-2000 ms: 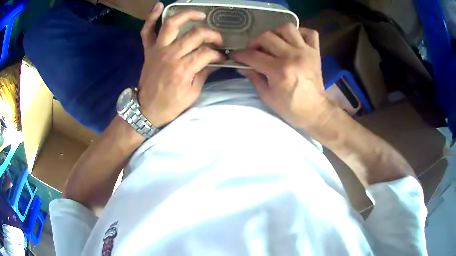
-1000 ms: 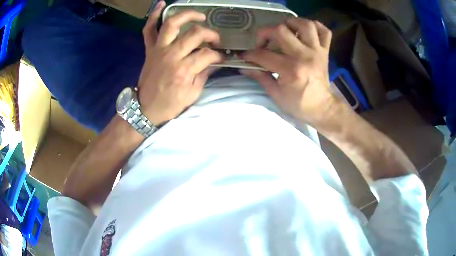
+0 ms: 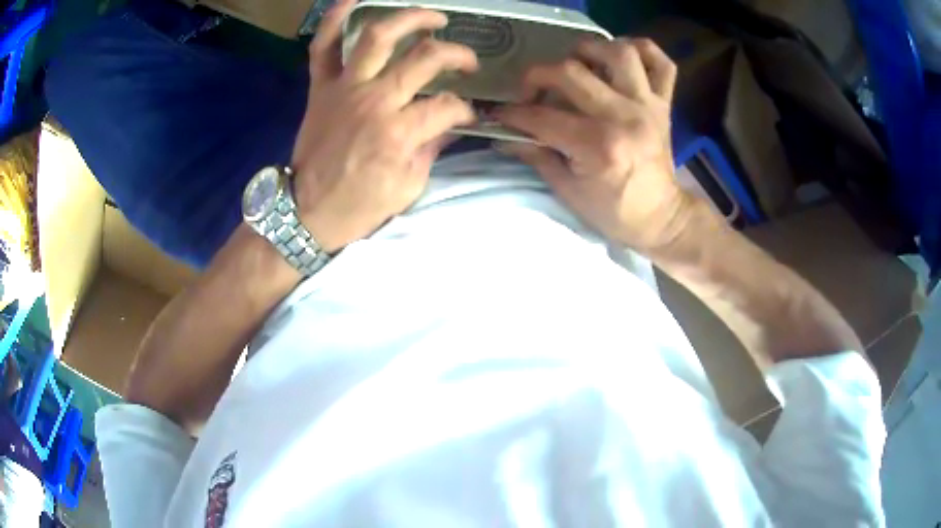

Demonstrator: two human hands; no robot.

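Note:
A cream plastic housing shell (image 3: 516, 62) is held at the top of the view, over my lap, with its open side facing me. An oval ringed grille patch (image 3: 477, 37) shows on its floor. My left hand (image 3: 377, 124) grips the shell's left end, with fingers reaching inside. My right hand (image 3: 598, 129) is at the near right part, thumb below the near edge and fingers inside. The fingertips of both hands are close together at the near long wall. Any small part between them is too hidden to tell.
An open cardboard carton (image 3: 119, 299) stands at the left beside my blue-trousered leg (image 3: 155, 134). More brown cartons (image 3: 815, 268) lie at the right. A blue plastic stool (image 3: 714, 175) shows by my right forearm. Blue plastic frames (image 3: 52, 413) are at the lower left.
The shell has tilted slightly, its left end shifting right and its right end dipping. My left hand has moved a little right with it. My right fingers have shifted from their earlier spread along the edge.

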